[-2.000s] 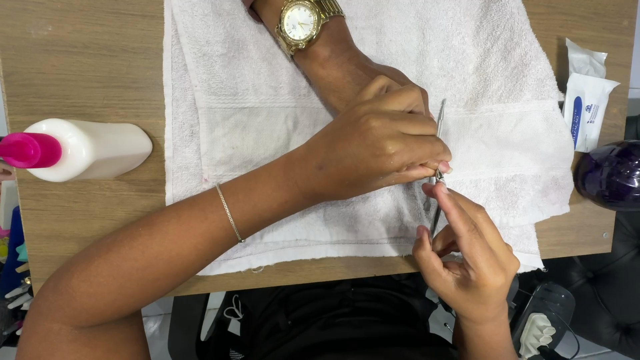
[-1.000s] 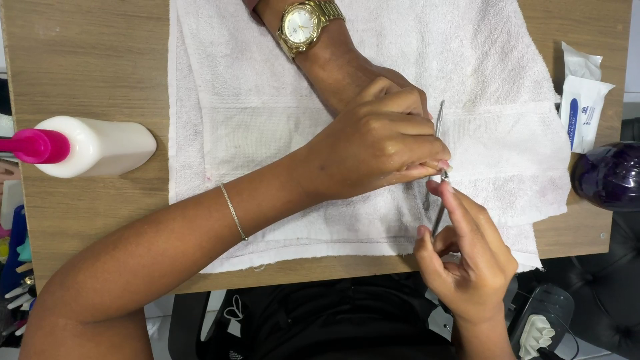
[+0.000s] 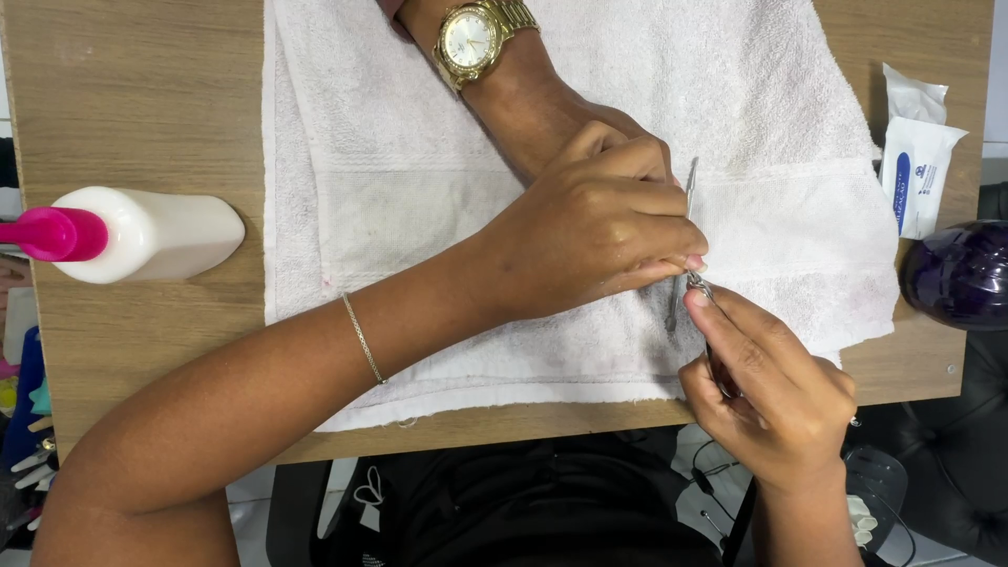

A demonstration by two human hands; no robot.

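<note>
My left hand [image 3: 606, 220], with a thin chain bracelet [image 3: 362, 339] on its wrist, grips the fingers of another person's hand [image 3: 543, 118] over a white towel [image 3: 409, 205]. That person wears a gold-coloured wristwatch [image 3: 470, 41]. In my right hand [image 3: 772, 378] is a metal cuticle nipper [image 3: 713, 358], its jaws at the tip of a held finger beside my left fingertips. A thin metal manicure tool [image 3: 691, 185] lies on the towel, partly hidden behind my left fingers.
A white bottle [image 3: 181, 235] with a pink pump top lies at the left of the wooden table [image 3: 142, 102]. On the right are an opened white sterilization pouch [image 3: 917, 177] and a dark purple rounded object [image 3: 961, 274]. The table's near edge runs below my left forearm.
</note>
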